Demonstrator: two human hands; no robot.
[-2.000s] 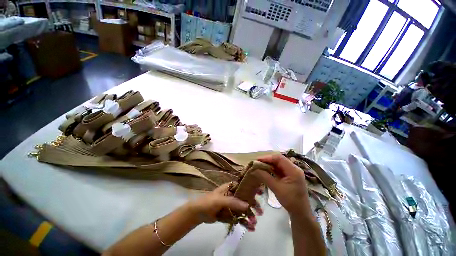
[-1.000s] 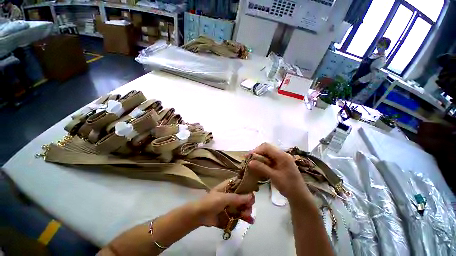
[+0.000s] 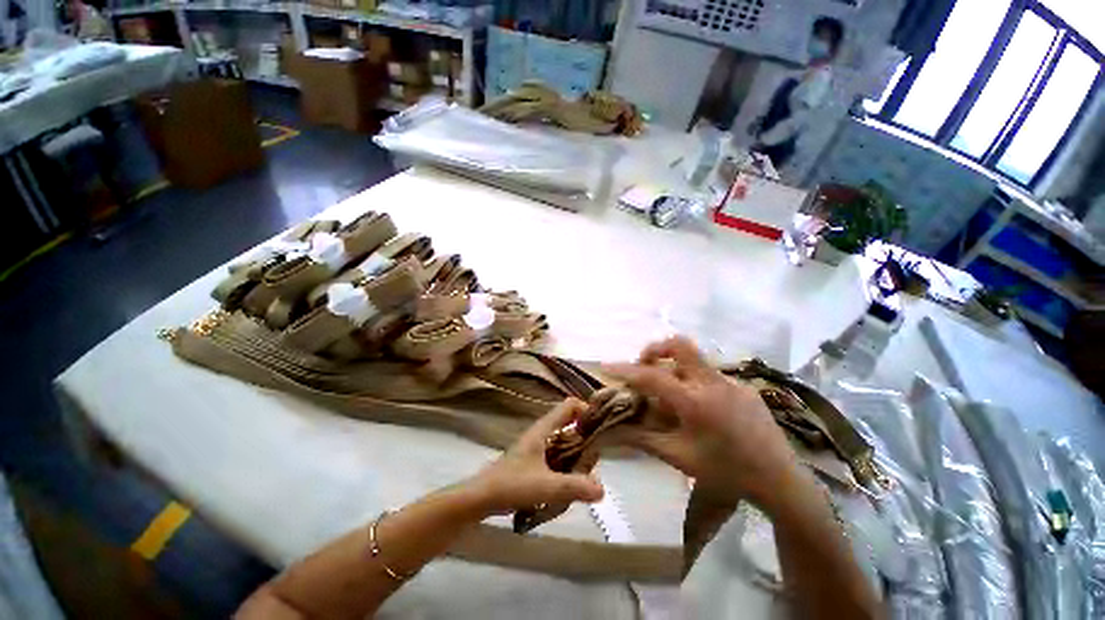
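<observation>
My left hand (image 3: 539, 466) holds a folded tan webbing strap (image 3: 594, 418) near the front middle of the table. My right hand (image 3: 697, 406) is at the top of the same folds, its fingers closed around part of them. A loose length of strap (image 3: 570, 555) loops below my hands towards the front edge. A white serrated wrap band (image 3: 612, 515) lies on the table under the hands. A long row of flat straps (image 3: 364, 394) lies behind my hands, with gold hooks (image 3: 200, 325) at its left end.
Finished bundles (image 3: 376, 291) with white bands are heaped at left. Plastic-wrapped lengths (image 3: 982, 484) lie at right. At the far side are a plastic-covered stack (image 3: 509, 151), a red-and-white box (image 3: 760, 204) and a plant (image 3: 860, 218). A person (image 3: 800, 103) is beyond the table.
A loose strap length now hangs in a loop below my hands. The folds in my hands have turned and look smaller. The view has shifted, and the person has moved left in it.
</observation>
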